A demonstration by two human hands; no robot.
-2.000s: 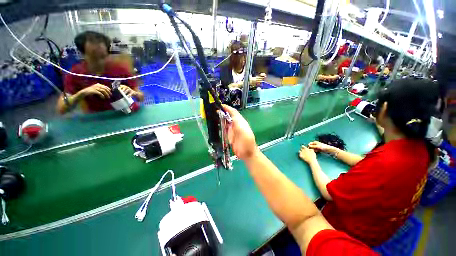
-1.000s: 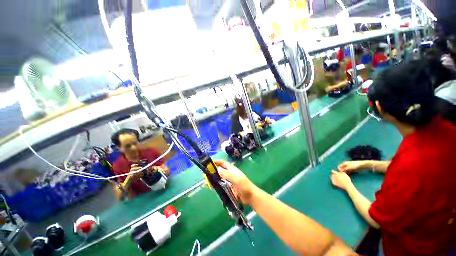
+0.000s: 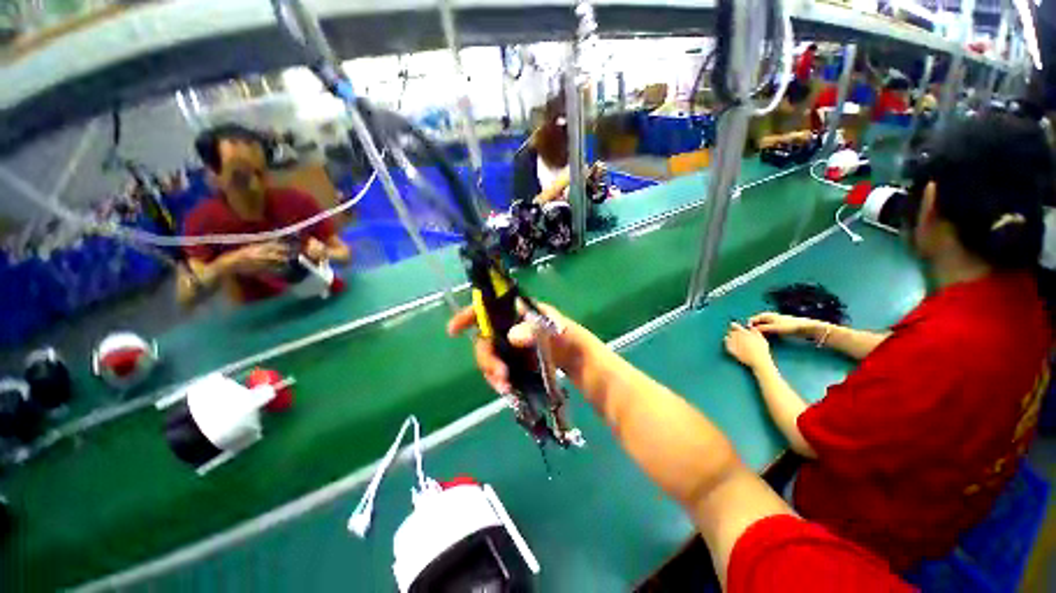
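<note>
My right hand (image 3: 521, 348) is wrapped around the black electric screwdriver (image 3: 496, 310) with a yellow panel, in the middle of the view. The tool hangs from a cable above, and its silver nose and thin bit point down over the worktop, above and beside a camera and not touching it. That white-and-black dome camera (image 3: 460, 535) lies on the near worktop, its black part cut off by the bottom edge. Its red end faces away from me, and a white pigtail cable (image 3: 397, 461) trails to the left. My left hand is not in view.
A green conveyor (image 3: 347, 400) with metal rails carries another camera (image 3: 220, 419). A grey post (image 3: 720, 191) stands beyond my arm. A person in red (image 3: 926, 405) sits close on the right, hands by a black pile (image 3: 807, 302). Other people work across the line.
The view has tilted up and back down. The camera on the conveyor has moved left. My right hand still holds the screwdriver, now with fingers showing on its left side.
</note>
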